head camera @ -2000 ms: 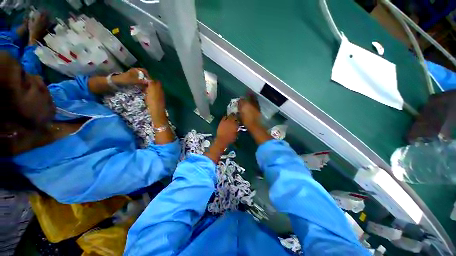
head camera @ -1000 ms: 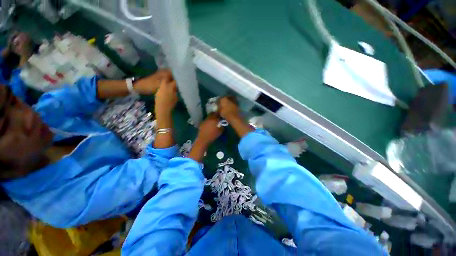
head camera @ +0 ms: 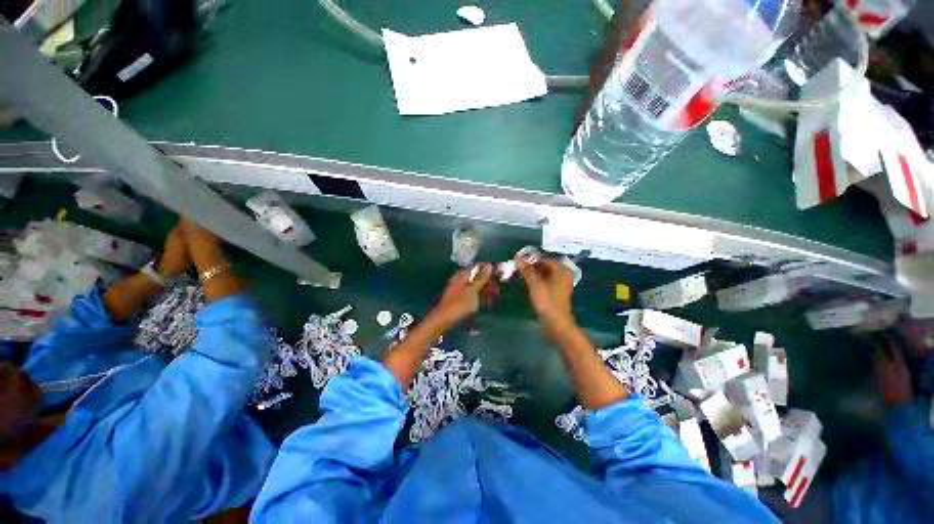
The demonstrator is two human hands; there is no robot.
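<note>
My left hand [head camera: 463, 292] and my right hand [head camera: 549, 285] are raised over the green surface below the rail, close together. A small white looped cable bundle [head camera: 526, 256] shows at my right fingertips. A small white piece [head camera: 474, 273] shows at my left fingertips; too small to name surely. A heap of bundled white cables [head camera: 446, 384] lies between my forearms. A whitish inner pack [head camera: 466, 244] stands by the rail just above my left hand. Another whitish block [head camera: 572, 270] is partly hidden behind my right hand.
A pale rail [head camera: 451, 205] crosses the bench, with a slanted post [head camera: 174, 184] at left. White cartons [head camera: 753, 409] pile up at right. A water bottle [head camera: 655, 97] and paper sheet [head camera: 466, 70] lie on the upper shelf. Workers' arms show at left [head camera: 195, 338] and right [head camera: 901, 409].
The view has swung right, bringing in the bottle, opened cartons and carton pile. My hands have moved apart from each other a little; small white items show at their fingertips.
</note>
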